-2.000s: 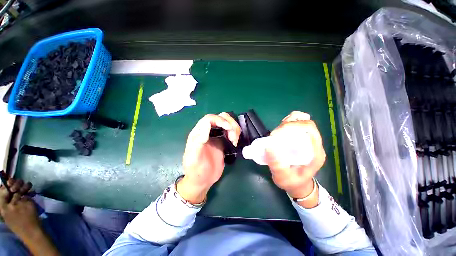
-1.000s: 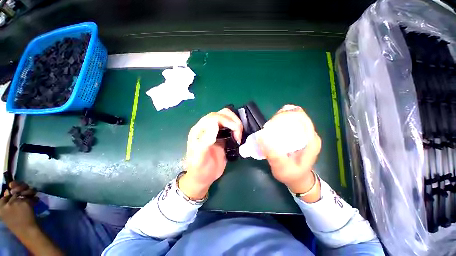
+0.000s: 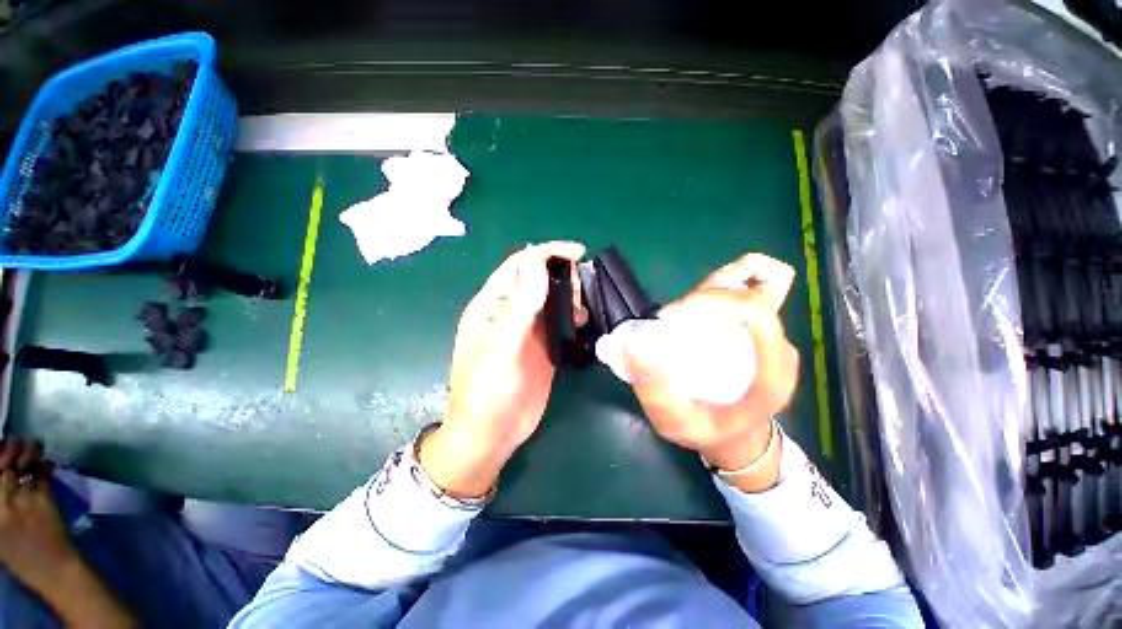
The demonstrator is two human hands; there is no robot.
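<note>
My left hand [image 3: 502, 356] holds a black plastic part [image 3: 562, 317] upright along its thumb side. My right hand [image 3: 726, 381] grips a white translucent squeeze bottle [image 3: 708, 356], its tip pointing left, close to the held part. Whether the tip touches the part I cannot tell; its needle does not show clearly. More black parts [image 3: 619, 289] with shiny faces lie side by side on the green bench, between and just beyond my hands.
A blue basket [image 3: 197, 172] of small black parts is at the upper left. Loose black parts [image 3: 175, 334] lie below it. White crumpled paper [image 3: 406, 207] lies beyond my left hand. A tray of black parts [image 3: 1070, 332] with clear plastic [image 3: 929, 307] is at right. Another person's hand [image 3: 31, 516] is at lower left.
The part in my left hand is now turned more upright, and my left fingers have shifted around it. The bottle has tilted so that its base shows more. The whole view has shifted slightly.
</note>
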